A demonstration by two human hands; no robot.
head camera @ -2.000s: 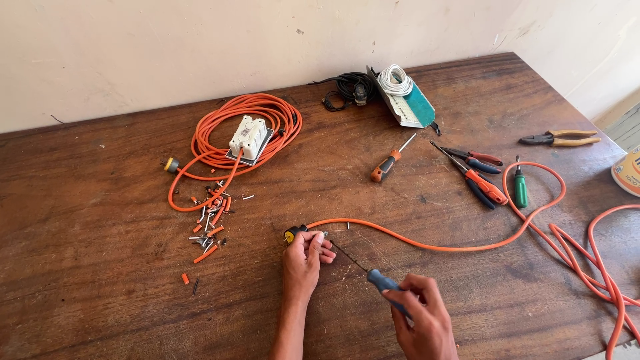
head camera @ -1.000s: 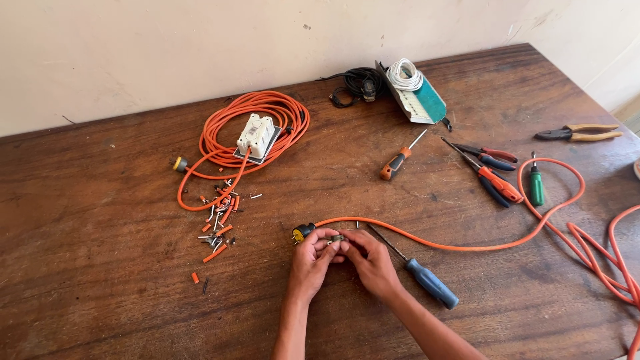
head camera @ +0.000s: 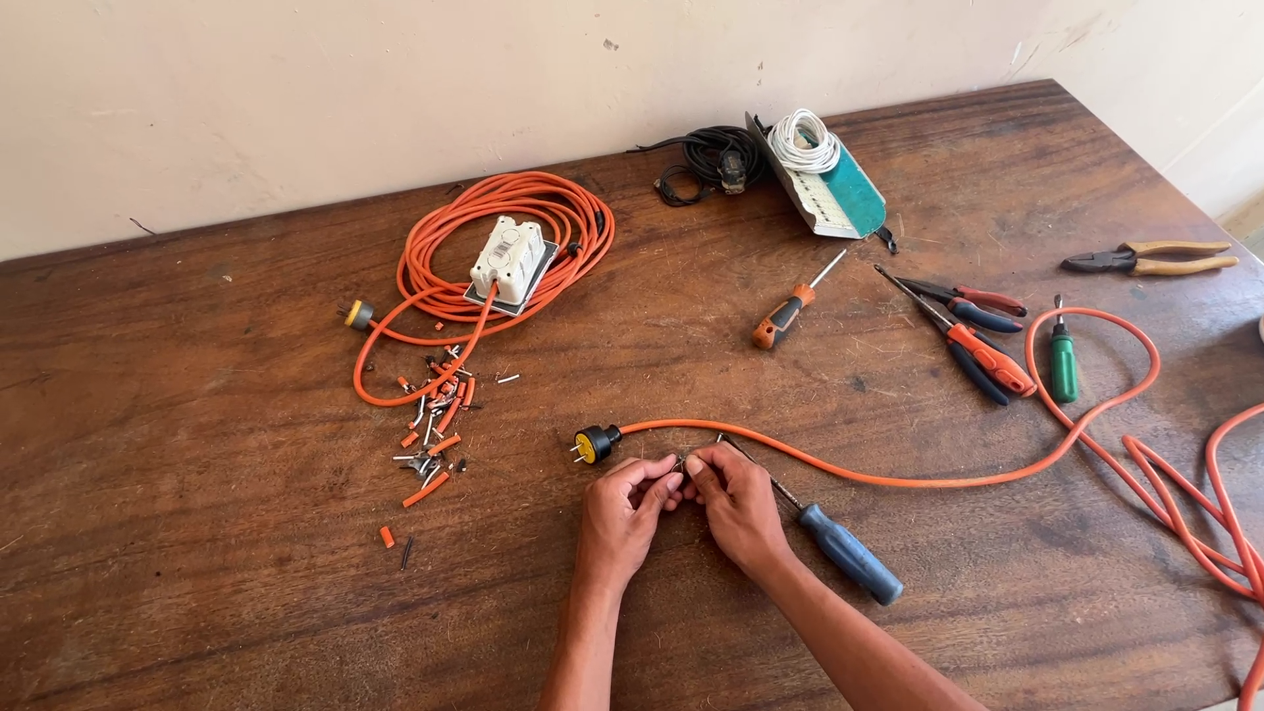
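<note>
My left hand [head camera: 629, 509] and my right hand [head camera: 733, 502] meet fingertip to fingertip, pinching a tiny metallic part [head camera: 679, 462] between them, mostly hidden by the fingers. Just beyond my left hand lies a black and yellow electrical plug [head camera: 595, 443], its prongs pointing left. An orange cable [head camera: 849, 472] runs from the plug to the right. Beside my right hand rests a screwdriver with a blue handle [head camera: 851, 555], its shaft partly behind the fingers.
A coiled orange extension cord [head camera: 425, 237] with a white outlet box [head camera: 509, 259] lies at back left, near cable scraps [head camera: 439, 415]. An orange-handled screwdriver [head camera: 785, 316], pliers [head camera: 1150, 259], a green screwdriver [head camera: 1063, 365] and white wire coil [head camera: 805, 141] lie right.
Two seconds ago my right hand held the blue screwdriver; it was released and lies on the table by one second ago. My right hand has since joined my left at the small part.
</note>
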